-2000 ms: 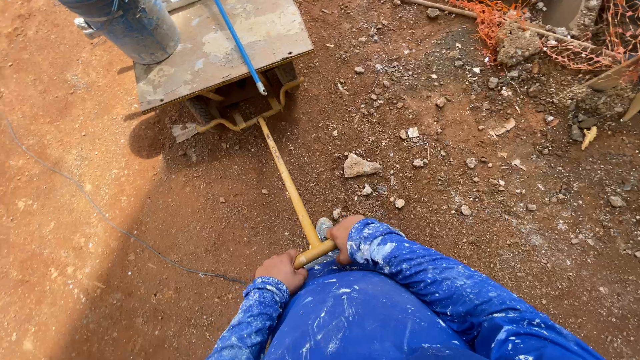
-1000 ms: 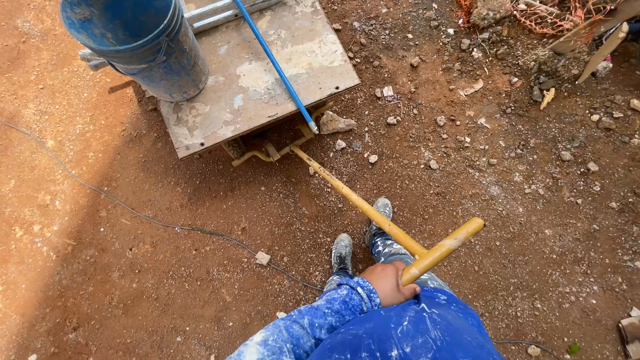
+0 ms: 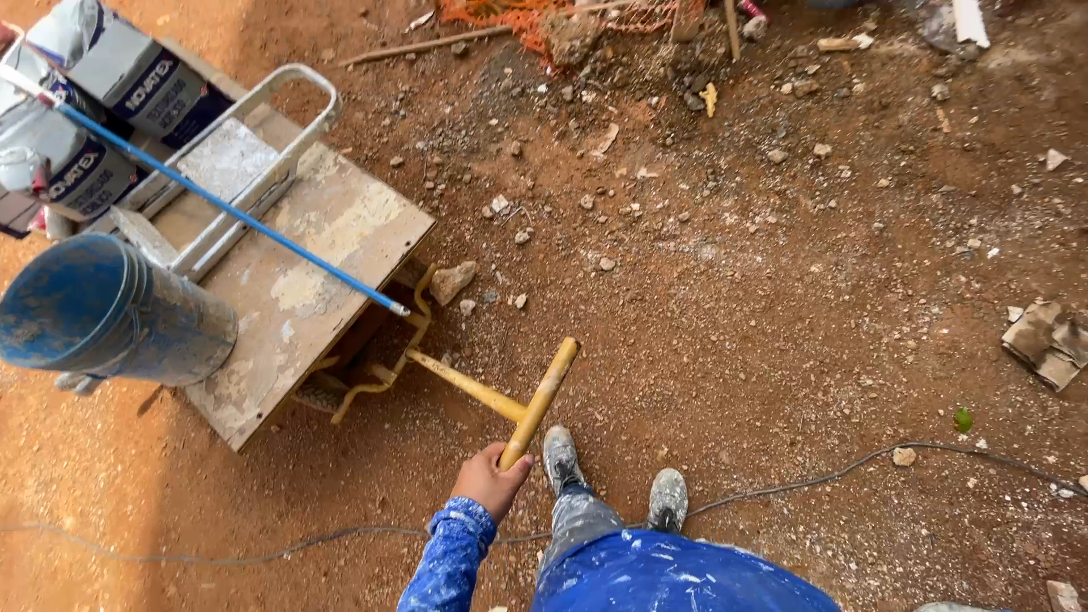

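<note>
My left hand (image 3: 493, 483) grips the lower end of the yellow T-shaped pull handle (image 3: 541, 399) of a flat cart. My right hand is out of the picture. The handle's bar runs to the cart's yellow metal frame, under a worn, paint-stained wooden board (image 3: 314, 280). On the board stand a blue plastic bucket (image 3: 183, 327) smeared with dried material, a small aluminium stepladder (image 3: 310, 76) lying flat, and several paint containers (image 3: 161, 85). A blue pole (image 3: 280, 240) lies across the ladder, its tip past the board's edge.
A thin cable (image 3: 816, 481) crosses the reddish dirt, passing by my paint-spattered boots (image 3: 668, 500). A stone (image 3: 452, 282) lies beside the cart's front corner. Orange plastic netting (image 3: 501, 13) and rubble are at the top; crumpled cardboard (image 3: 1047, 344) lies at the right.
Two seconds ago both my hands held the handle; my right hand has let go and left view. My view has swung considerably, and the paint containers have come into sight.
</note>
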